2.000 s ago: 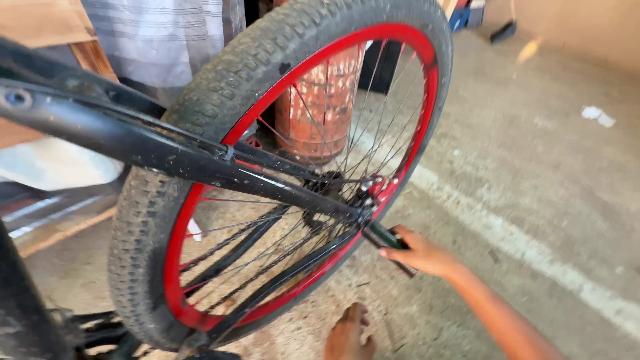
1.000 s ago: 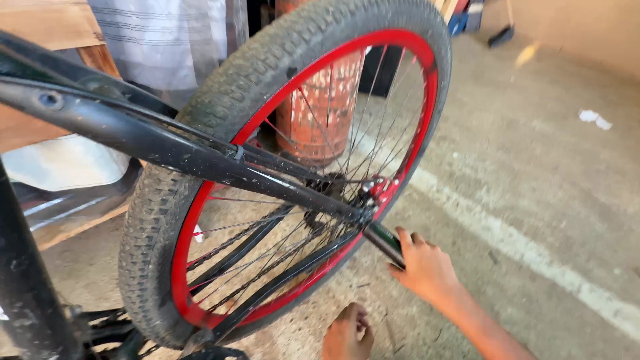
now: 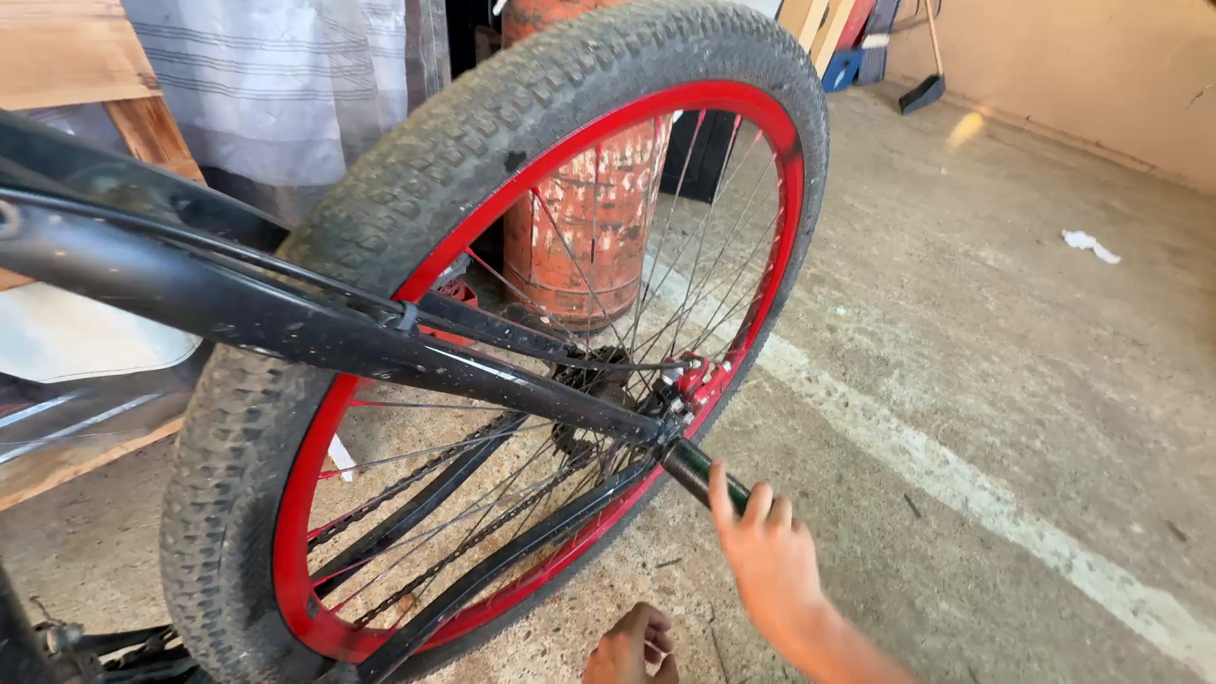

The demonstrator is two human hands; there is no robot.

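A bicycle's rear wheel with a red rim [image 3: 793, 190] and a knobby black tire [image 3: 399, 190] fills the middle, held in the black frame [image 3: 475, 370]. By the hub is a red disc brake caliper [image 3: 698, 380]. A dark cylindrical peg [image 3: 703, 475] sticks out from the axle end. My right hand [image 3: 769, 551] lies on its outer part, index finger stretched along it and the other fingers curled over. Low in the view, my left hand [image 3: 632, 651] is beside the wheel with fingers loosely curled, touching neither the wheel nor the peg; whether it holds something is unclear.
Behind the wheel stands a rusty orange gas cylinder [image 3: 579, 228]. The chain [image 3: 465, 546] runs low on the wheel's far side. A wooden pallet-like piece [image 3: 66, 57] is at upper left. A broom or brush [image 3: 923, 93] and a white scrap [image 3: 1091, 246] are on the concrete floor at right.
My right hand has shifted from the peg's outer end to lie over it, its index finger now extended along it. My left hand stays low beside the wheel.
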